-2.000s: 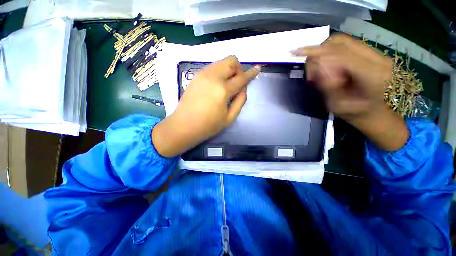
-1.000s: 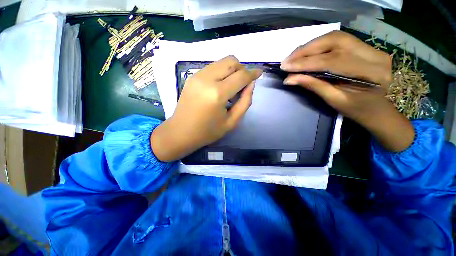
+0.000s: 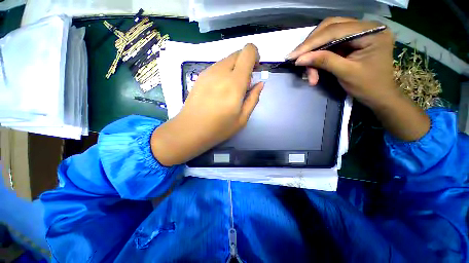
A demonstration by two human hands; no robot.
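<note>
The dark tablet back cover [image 3: 293,113] lies on white separator sheets [image 3: 303,177], with two white pads [image 3: 221,157] at its near edge and one white pad at its far edge. My left hand [image 3: 216,100] rests over the cover's upper left, fingertips at the far edge; whether they hold a strip is hidden. My right hand [image 3: 349,59] holds the slim black tweezers [image 3: 355,36], tip pointing down-left at the cover's far inside edge.
A pile of tan and black flex strips [image 3: 139,51] lies at upper left on the green mat [image 3: 110,102]. White stacked sleeves [image 3: 36,77] stand far left. A loose heap of tan liners [image 3: 419,79] lies at right. White sheets [image 3: 288,13] lie beyond.
My right hand has moved up and the tweezers now tilt up to the right. My left fingers have shifted up and slightly left, uncovering the white pad at the far edge.
</note>
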